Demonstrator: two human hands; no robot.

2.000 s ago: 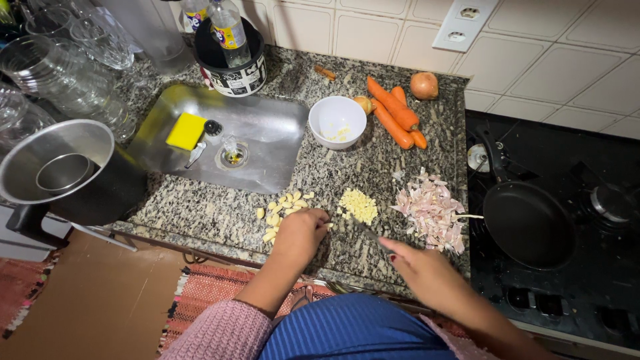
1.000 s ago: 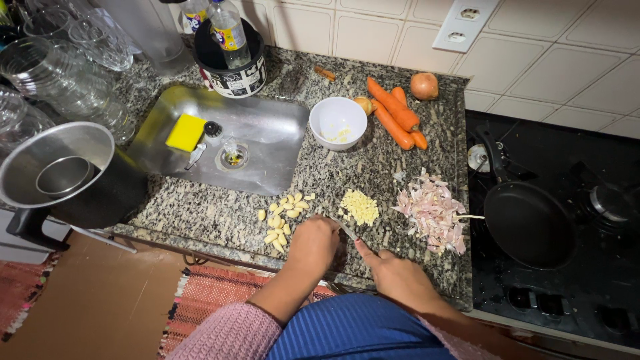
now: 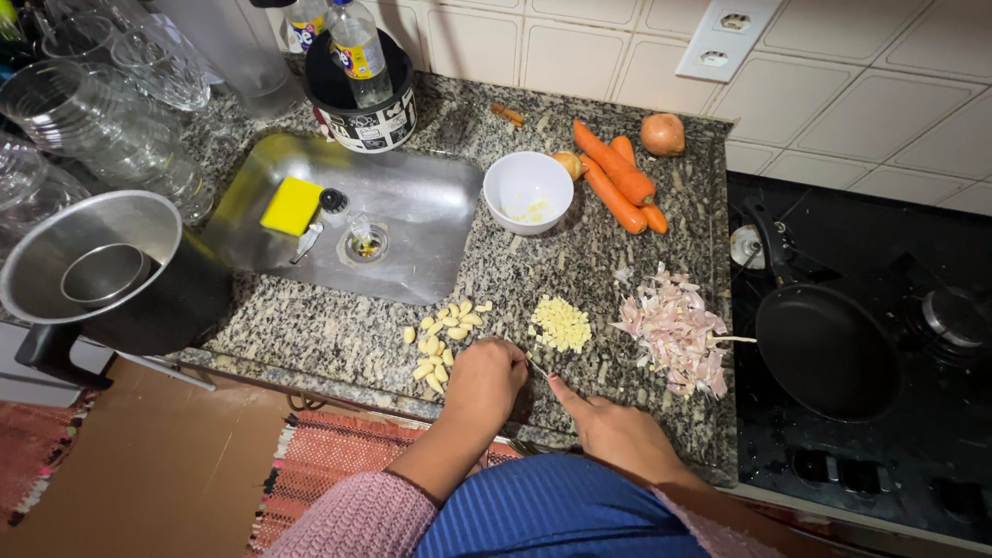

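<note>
My right hand [image 3: 620, 430] grips a knife [image 3: 538, 367], its index finger along the blade; the handle is hidden in the palm. The blade's tip meets the fingertips of my left hand [image 3: 490, 380], which are pinched together low over the granite counter. What they pinch is mostly hidden, probably a garlic clove. Whole peeled garlic cloves [image 3: 434, 349] lie just left of my left hand. Beyond the knife is a small heap of chopped garlic [image 3: 561, 324]. To the right of that lies a pile of garlic skins [image 3: 674, 333]. A white bowl [image 3: 528, 190] with small yellowish bits inside stands farther back.
Carrots [image 3: 616, 174] and an onion [image 3: 663, 135] lie at the back. A steel sink [image 3: 411, 201] with a yellow sponge [image 3: 292, 206] is set in the counter. A large pot [image 3: 155, 302] stands left, near glassware [image 3: 116, 132]. A frying pan [image 3: 828, 353] rests on the black stove at right.
Two seconds ago my left hand was at the whole cloves, with my right hand apart from it; now both hands meet at the knife. The left hand has moved right, away from the cloves.
</note>
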